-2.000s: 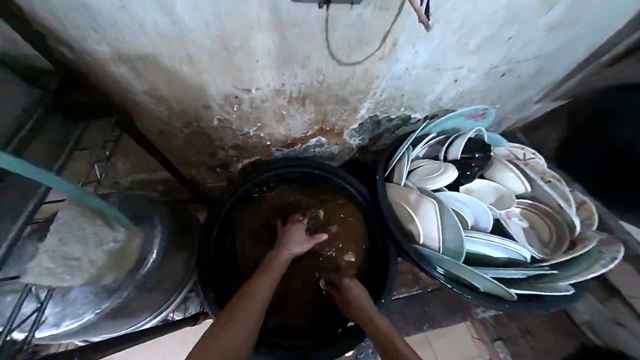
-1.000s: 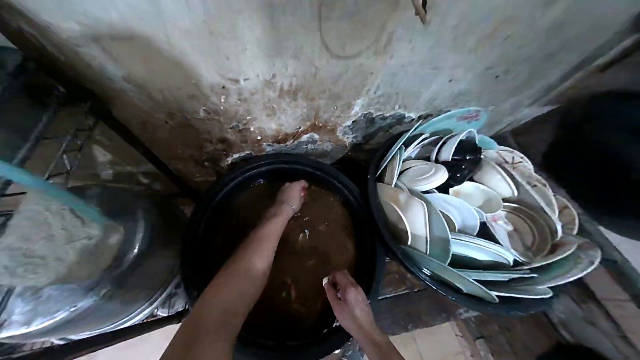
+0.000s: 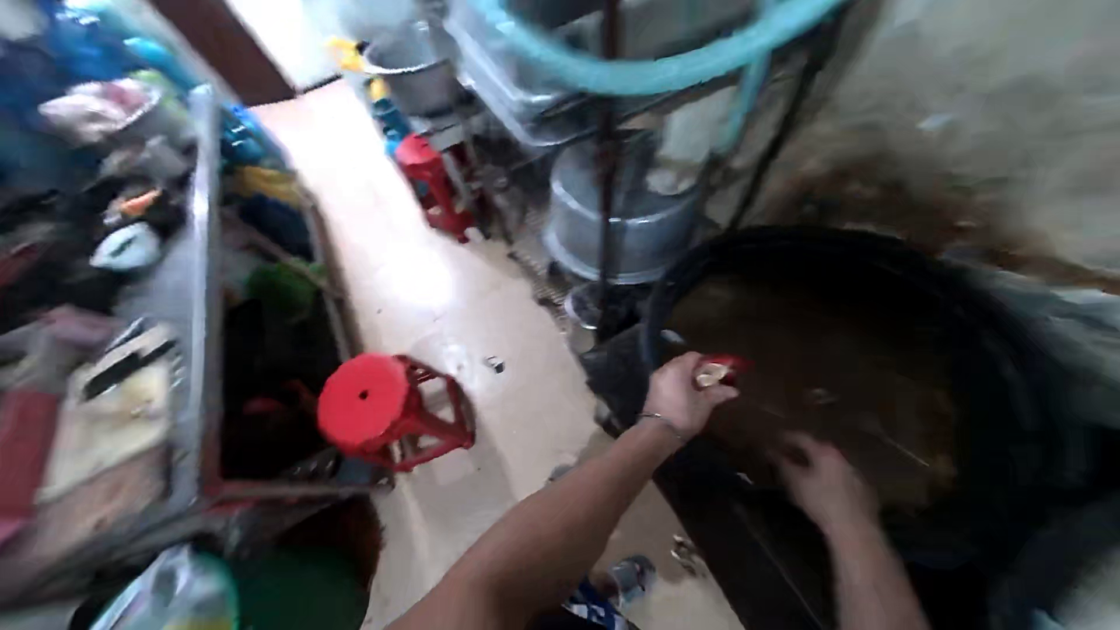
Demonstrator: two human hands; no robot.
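Note:
A round black tub holds murky brown water with small bits in it. My left hand, with a thin band at the wrist, is at the tub's left rim. It grips a small red and pale object whose kind I cannot tell. My right hand is blurred over the near part of the tub, and whether it holds anything cannot be made out.
A red plastic stool lies tilted in view on the pale floor. Large metal pots stand beyond the tub by a rack with a turquoise hoop. At left is a cluttered metal-edged table; a stained wall rises at right.
The view has swung far to the left, and the basin of dishes is out of it. My left hand has moved from the water to the rim and now holds the small object.

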